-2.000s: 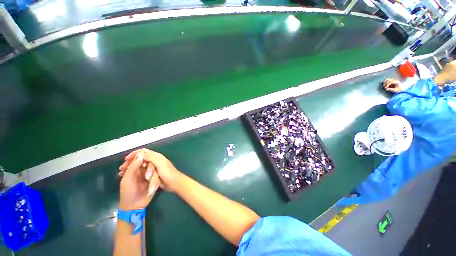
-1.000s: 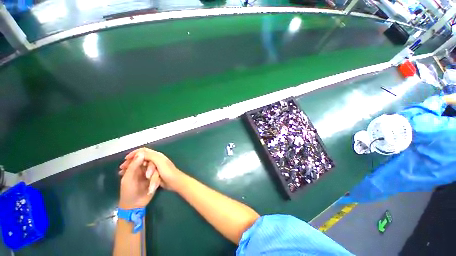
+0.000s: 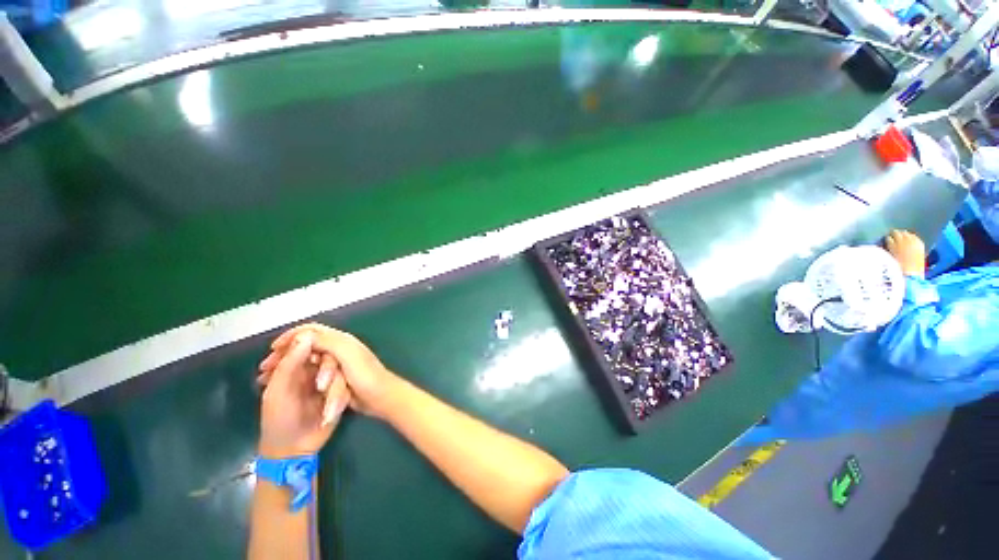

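Note:
My left hand, with a blue strap on its wrist, and my right hand are clasped together over the bench at the lower left. Their fingers are folded against each other, and no object shows in them. A black parts tray, heaped with shiny dark, silver and purplish pieces, lies to the right of my hands. Small white-silver parts lie on the bench between my hands and the tray.
A blue bin with small pieces stands far left. The green belt runs beyond its white rail. A white fan and a person in a blue smock are at right, near a red object.
The person at right has moved; a hand now shows behind the fan, and the fan head looks turned. My hands stay clasped, and the tray and bin have not moved.

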